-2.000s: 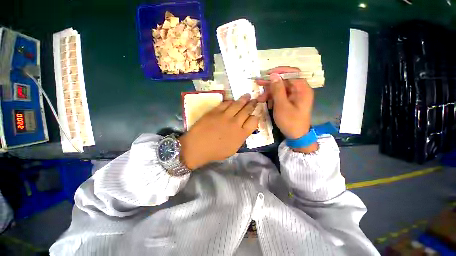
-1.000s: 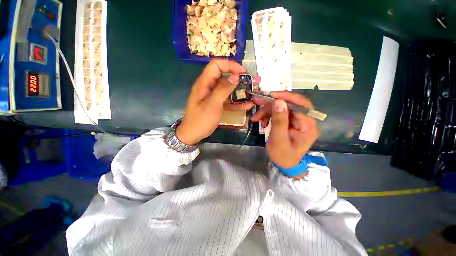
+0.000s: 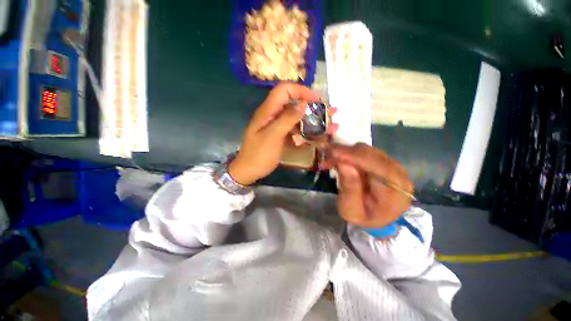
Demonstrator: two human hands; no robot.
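My left hand [image 3: 269,135] holds a small dark square watch case [image 3: 314,119] with a shiny rim between thumb and fingers, its open side up. My right hand [image 3: 369,185] is just below and to the right, shut on the tweezers [image 3: 399,188], whose pale end sticks out past the hand. The tweezer tips are blurred and cannot be made out. A thin dark cable hangs below the case between the hands. A small cream pad [image 3: 297,156] with a red-brown border lies partly hidden under my left hand. A sticker sheet [image 3: 350,81] lies behind the hands.
A deep-blue bin [image 3: 238,47] with a heap of tan pieces [image 3: 277,41] stands at the back. A cream ribbed strip [image 3: 410,97] and a white strip [image 3: 477,128] lie to the right, beside a black tray [image 3: 532,144]. Another sticker sheet [image 3: 123,81] and a blue-white box [image 3: 41,78] are at left.
Since two seconds ago, my left hand has left the sticker sheet and taken hold of the case. In the last second, my right hand has drawn slightly down and right, and the tweezers have moved off the case.
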